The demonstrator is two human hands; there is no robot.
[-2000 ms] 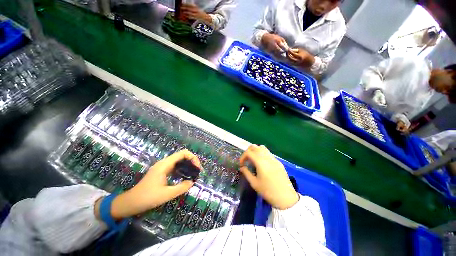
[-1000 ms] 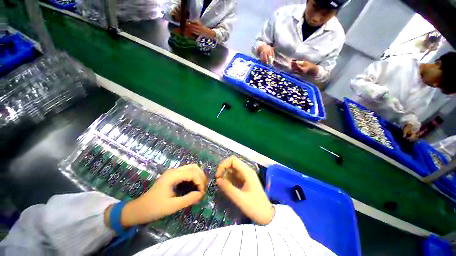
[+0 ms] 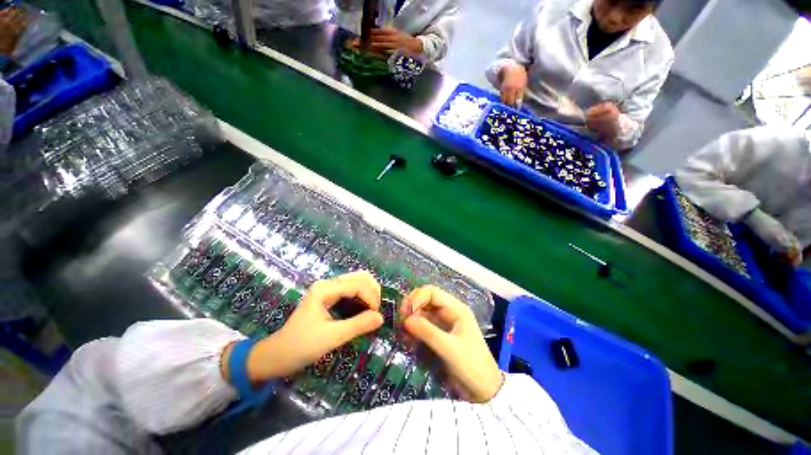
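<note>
My left hand (image 3: 316, 327) is shut on a black housing (image 3: 349, 307), which shows dark between its thumb and curled fingers. My right hand (image 3: 455, 339) is just to its right, thumb and fingertips pinched close together; whether a small part is between them is too blurred to tell. Both hands are above a clear blister tray (image 3: 182, 286) with rows of green circuit boards (image 3: 233, 289). A blue bin (image 3: 614, 391) at the right holds a loose black housing (image 3: 564, 353) and another dark piece partly behind its left rim.
A green conveyor (image 3: 498, 233) runs beyond the tray, carrying small black parts (image 3: 446, 163), some with pale stems. Stacked clear trays (image 3: 124, 147) and a blue bin (image 3: 62, 87) are at left. Across the belt, people in white coats work beside blue parts bins (image 3: 542, 160).
The camera view has shifted, so the scene sits further right. My right hand's fingertips have moved from the tray towards the housing in my left hand and closed together. The person opposite has parted their hands.
</note>
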